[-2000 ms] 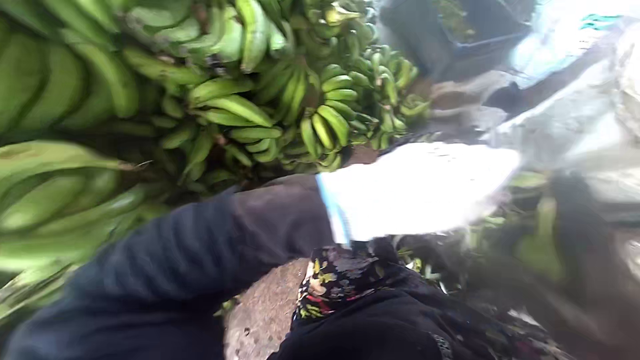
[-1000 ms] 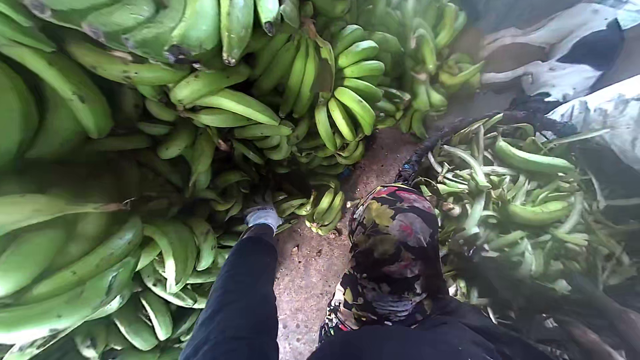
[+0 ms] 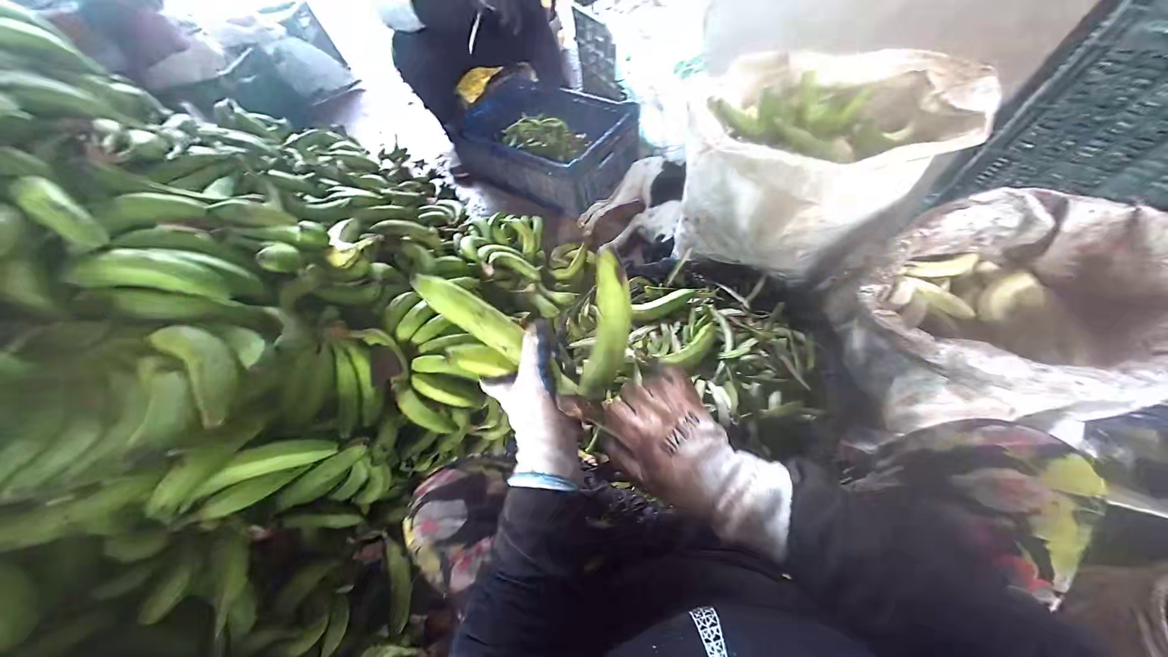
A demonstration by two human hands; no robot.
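My left hand point(image 3: 538, 415), in a white glove, grips a green plantain point(image 3: 470, 315) that points up and left. Close against it, my right hand point(image 3: 666, 433) wears a stained glove and touches the base of an upright green plantain point(image 3: 609, 324). Whether a stem joins the two plantains, and whether a tool is in my right hand, I cannot tell. Beneath and beyond my hands lies a heap of green peel strips point(image 3: 748, 347) with some plantains among them. A large pile of green plantain bunches point(image 3: 173, 274) fills the left side.
Two white sacks stand on the right, one point(image 3: 748, 210) holding green pieces, the nearer one point(image 3: 894, 383) holding pale peeled plantains. A blue crate point(image 3: 584, 173) with green matter stands ahead, beside another person point(image 3: 484, 55). A black and white animal point(image 3: 643, 205) lies near it. A dark green crate point(image 3: 1077, 119) leans at right.
My left hand was down at the plantain pile one second ago; it is now in front of me holding a plantain. My right hand has come into view. The view has tilted up.
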